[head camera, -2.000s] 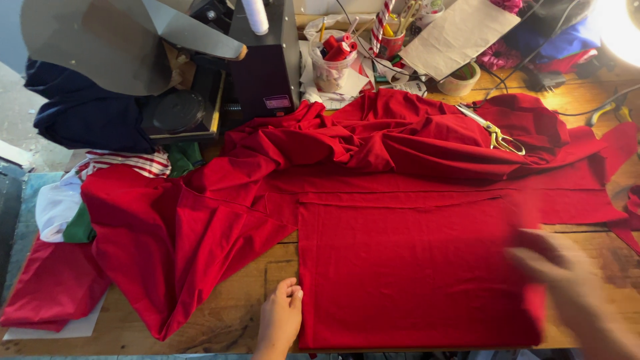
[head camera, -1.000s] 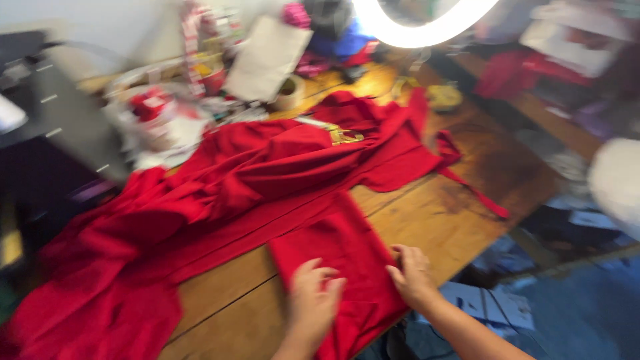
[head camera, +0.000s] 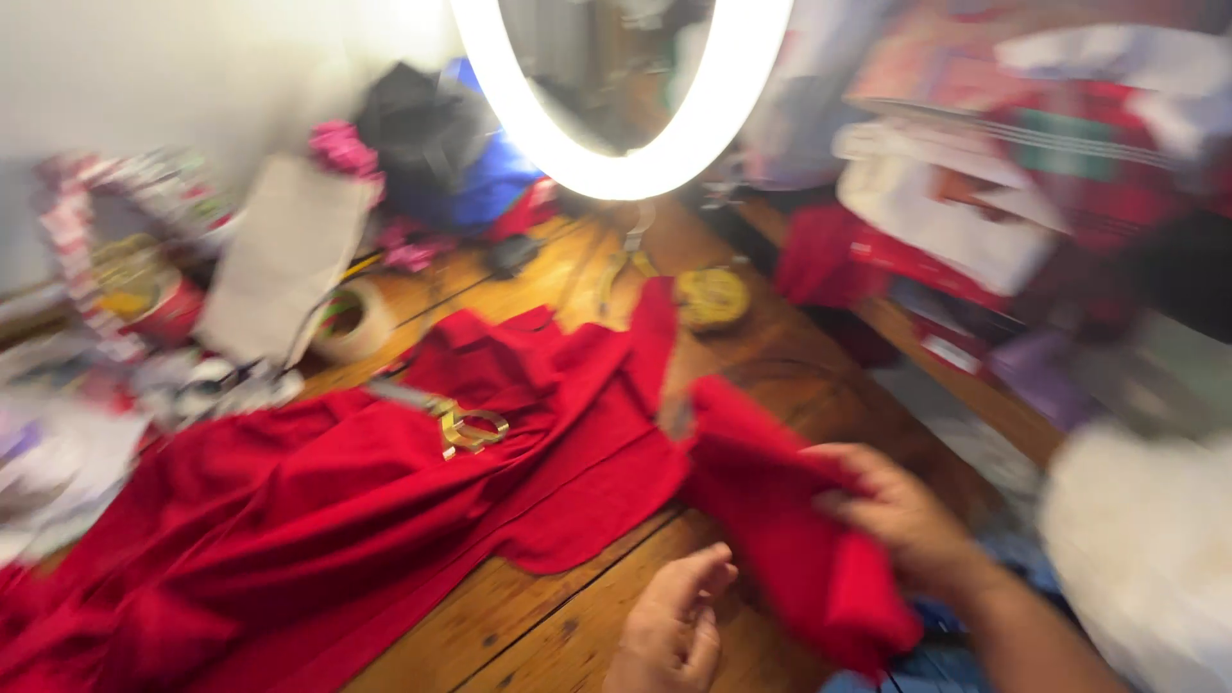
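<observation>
A folded piece of red fabric (head camera: 784, 525) hangs from my right hand (head camera: 890, 515), which grips its right edge above the table's front right side. My left hand (head camera: 674, 621) is just left of that piece, with fingers apart and nothing in it. A large heap of red fabric (head camera: 318, 539) lies bunched over the wooden table (head camera: 568, 626). On the heap rests a pair of scissors with gold-coloured handles (head camera: 472, 428). The view is blurred, so the folds of the held piece are unclear.
A lit ring light (head camera: 630, 178) stands over the table's back. Behind the heap are a roll of tape (head camera: 354, 322), a yellow coiled item (head camera: 712, 296) and pale paper (head camera: 284, 260). Piled cloth (head camera: 962, 202) fills the right side, with a white rounded object (head camera: 1145, 549) in front.
The red piece lay spread flat, then narrower under both hands; now my right hand holds it up and my left hand is off it. The view has swung right.
</observation>
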